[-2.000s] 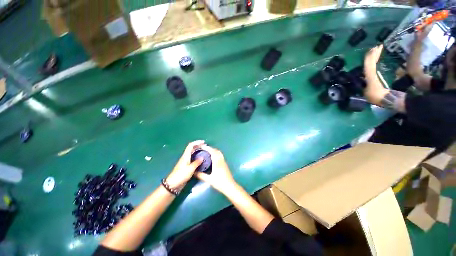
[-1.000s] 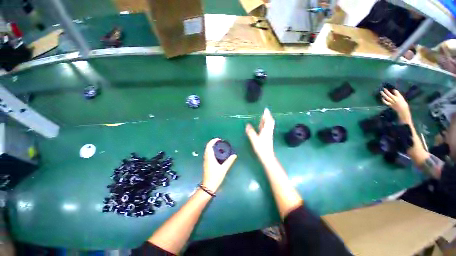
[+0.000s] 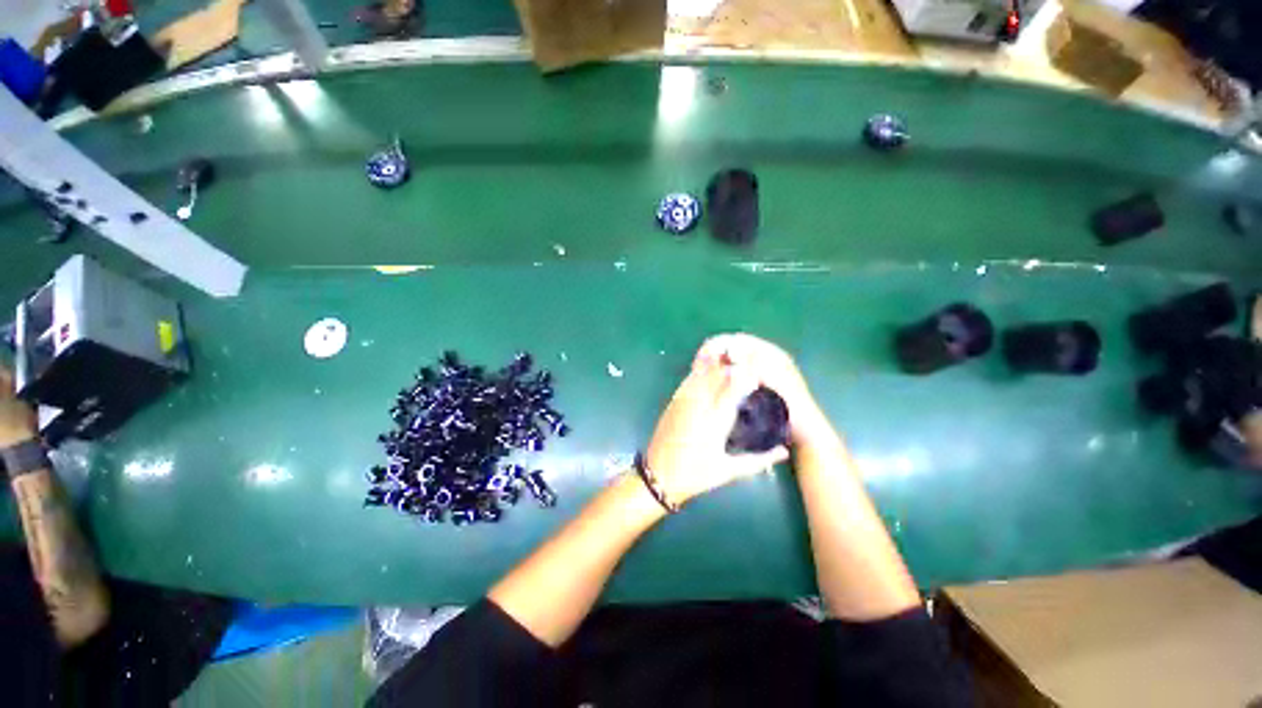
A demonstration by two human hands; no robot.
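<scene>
A black cylindrical housing [image 3: 758,421] is held over the green bench in front of me. My left hand [image 3: 703,432] is wrapped around its left side, with a dark bracelet at the wrist. My right hand [image 3: 775,371] is closed over its top and far side, touching my left hand. The fingers partly hide the housing, and I cannot tell whether a small part is between them. A loose heap of small glossy black fittings [image 3: 464,440] lies left of my hands.
Two black housings lie to the right [image 3: 944,339], with more piled at the far right. Round wired units [image 3: 678,212] are scattered at the back near a standing housing [image 3: 734,208]. A white disc [image 3: 325,338], grey-black machine [image 3: 104,346], another person's arm and a carton [image 3: 1107,629] are around.
The view has swung left. My right hand was apart from the housing one second ago and now closes over it beside my left hand, which still holds it.
</scene>
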